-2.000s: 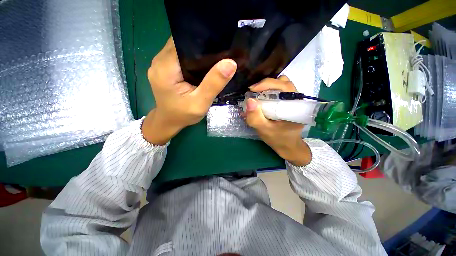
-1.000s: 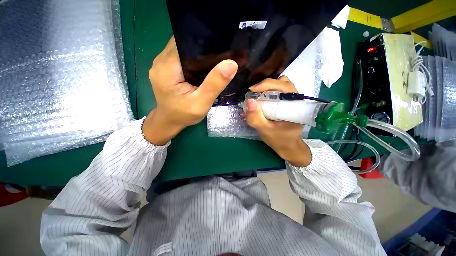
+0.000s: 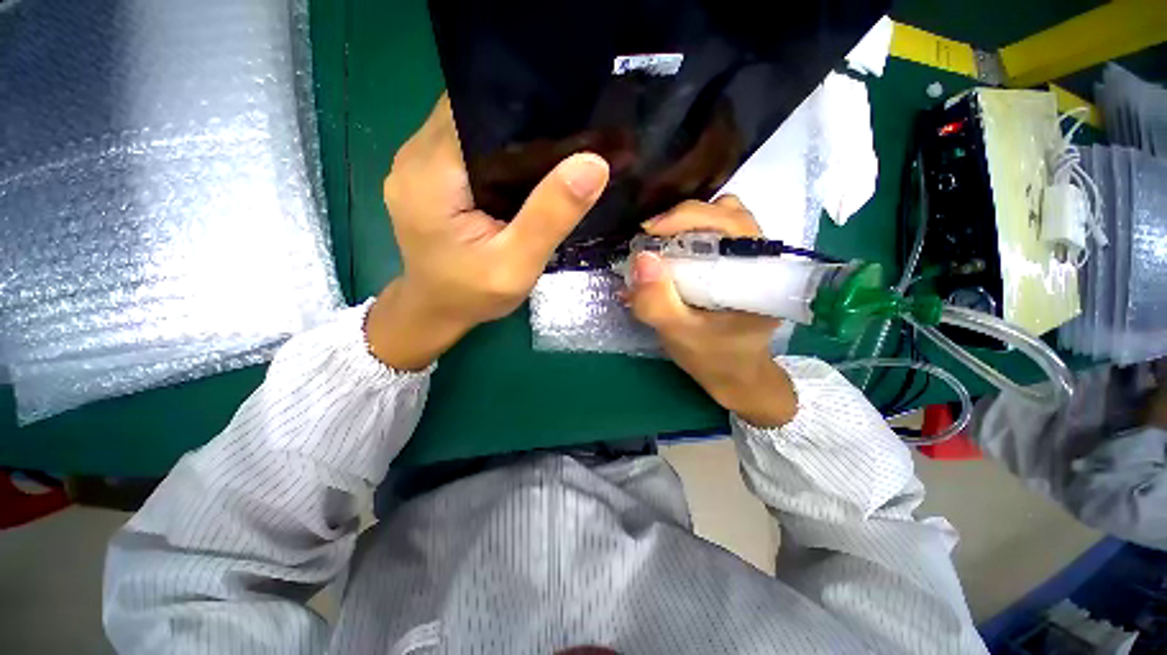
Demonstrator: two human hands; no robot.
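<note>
My left hand grips the near left corner of a black glossy screen assembly, thumb on top. The screen bears a small white label and runs out of the top of the picture. My right hand holds a white dispensing syringe, with a small clear-and-black piece along it. Its bright green adapter head points right, joined to a clear hose. The syringe's front end is at the screen's near edge, by a thin dark strip; its tip is hidden. A bubble-wrap sheet lies below.
Stacked bubble-wrap sheets lie at left on the green bench. A black controller with a red display, a cream card and a white adapter stand at right. A crumpled white wipe lies behind the syringe. Another person's sleeve is at far right.
My hands, the screen and the syringe have barely moved. The other person's sleeve at the right has shifted.
</note>
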